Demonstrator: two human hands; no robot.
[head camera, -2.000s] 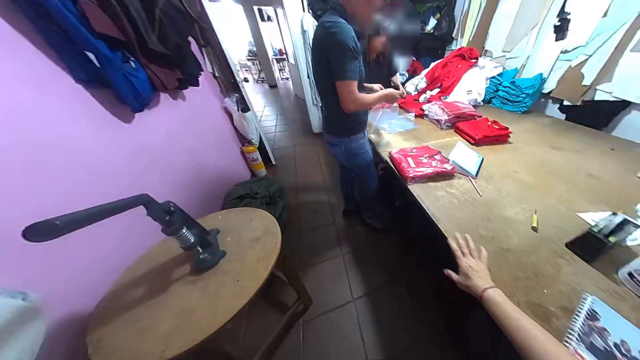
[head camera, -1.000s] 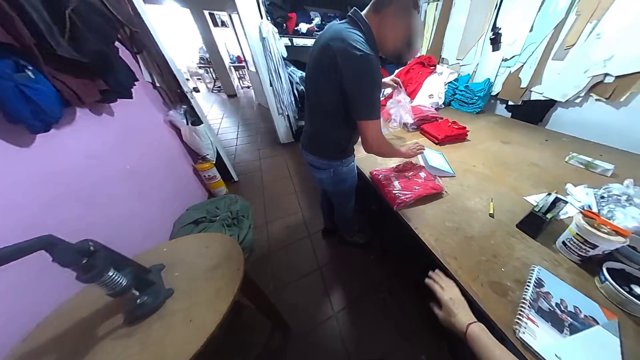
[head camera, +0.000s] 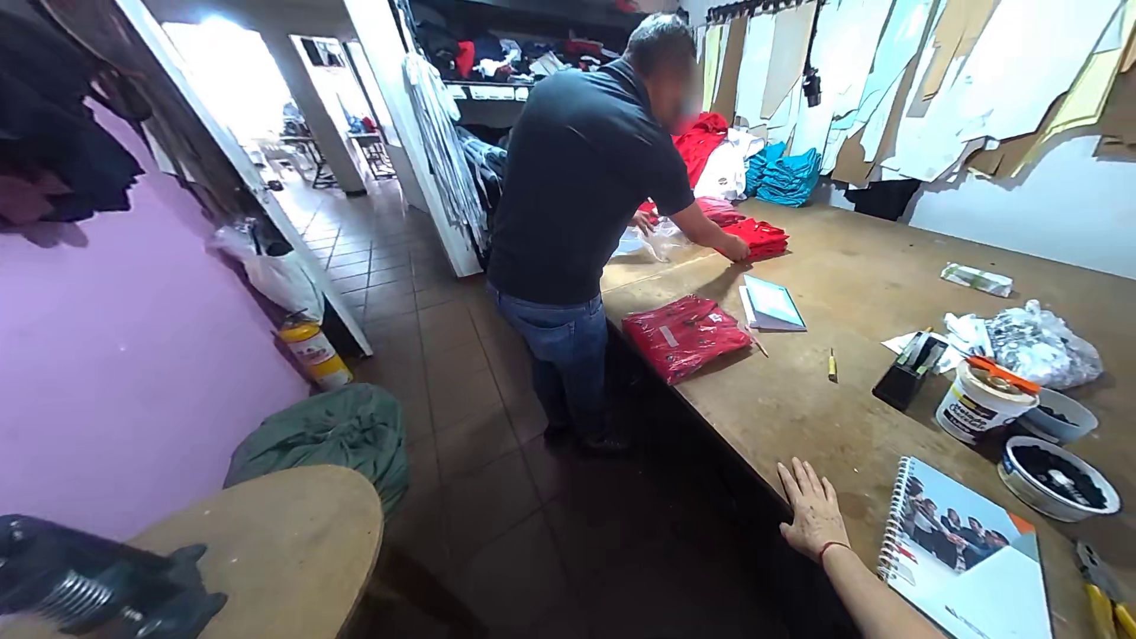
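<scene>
My right hand (head camera: 812, 510) rests with its fingers apart on the edge of the wooden table (head camera: 852, 426), holding nothing, a thin red band at its wrist. Just right of it lies a spiral notebook (head camera: 967, 550) with a picture on its cover. Farther up the table are a red garment in a clear plastic bag (head camera: 683, 337), a small booklet (head camera: 772, 303) and a small yellow tool (head camera: 832, 365). A co-worker in a dark shirt leans over the table and touches a stack of folded red garments (head camera: 754, 240). My left hand is out of view.
A round wooden table (head camera: 293, 524) with a black hand press (head camera: 98, 577) stands at the lower left, a green cloth bundle (head camera: 337, 435) behind it. Tubs (head camera: 981, 404), a plastic bag (head camera: 1038, 342) and pliers (head camera: 1100, 595) lie at right. A yellow fire extinguisher (head camera: 315, 355) stands by the wall.
The co-worker's hand has moved from beside the booklet to the red stack. My right hand now rests at the table's edge. The view has turned and shifted toward the table.
</scene>
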